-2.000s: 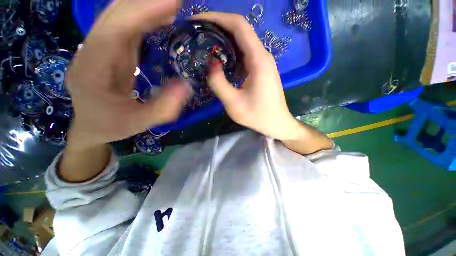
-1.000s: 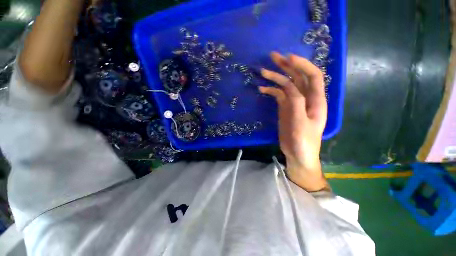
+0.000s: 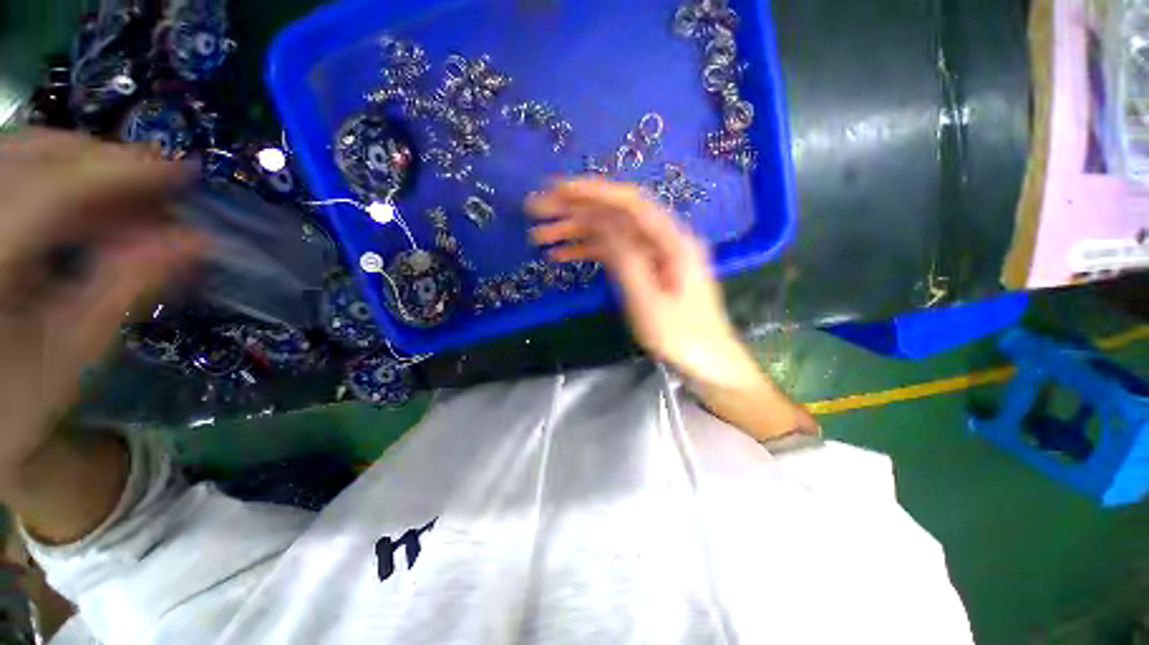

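Note:
The blue tray [image 3: 784,151] holds loose coil springs [image 3: 460,107] in clumps. Two round black wired units, an upper one [image 3: 374,154] and a lower one [image 3: 422,290], lie along its left side, with white discs on thin white wires beside them. My right hand [image 3: 630,246] is over the tray's lower middle, slightly blurred, fingers apart, with nothing visible in it. My left hand [image 3: 88,277] is large and strongly blurred at the left edge, partly cut off, left of the tray. A dark blurred patch lies beside its fingers; whether it holds something cannot be told.
A pile of similar wired units [image 3: 195,44] lies left of the tray on dark sheeting [image 3: 882,151]. A pink-and-brown carton [image 3: 1065,164] with clear plastic is at the right. A blue stool [image 3: 1071,410] stands on the green floor with a yellow line.
Two seconds ago both hands were around a round unit above the tray; they are now apart. Since one second ago, my left hand has come down from the upper left, and the tray appears shifted left.

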